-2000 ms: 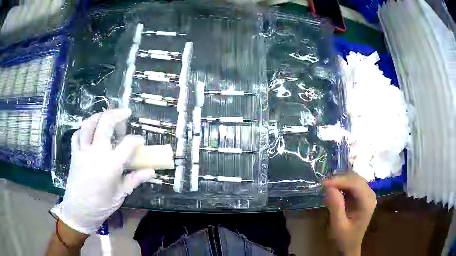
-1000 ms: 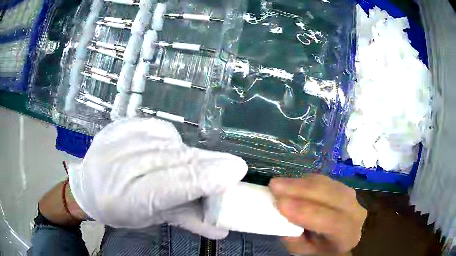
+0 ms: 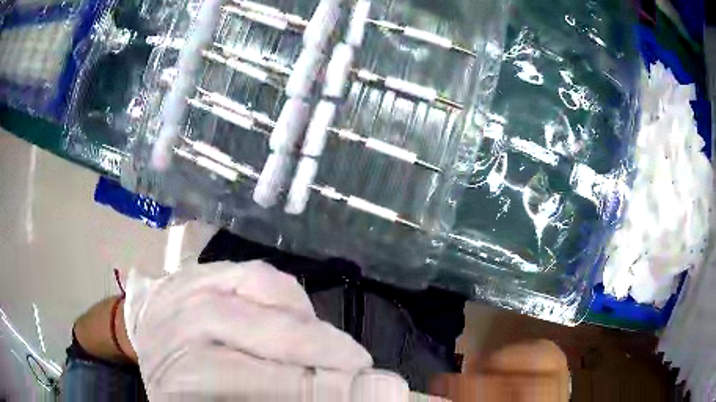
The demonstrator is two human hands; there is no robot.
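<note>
My left hand [image 3: 243,338], in a white glove, is low in the picture above my lap, its fingers cut off by the bottom edge. My right hand [image 3: 522,373], bare, is blurred at the bottom edge and mostly out of the picture. Whatever lies between them is hidden below the edge. A large clear blister tray [image 3: 542,294] lies on the bench in front of me. Rod parts with white sleeves [image 3: 377,206] lie in rows in its left and middle sections, with long white ends [image 3: 302,184] lined up. Its right section shows only glossy plastic.
A blue basket [image 3: 628,312] with a heap of white slips [image 3: 663,188] stands at the right. A stack of white sheets [image 3: 695,345] is at the far right edge. Another blue basket [image 3: 78,63] with a filled tray is at the upper left. A blue piece [image 3: 129,206] shows below the bench edge.
Both hands have moved down toward the bottom edge. The white unit seen between them a second ago is out of sight. The tray and basket appear shifted right as the view has moved.
</note>
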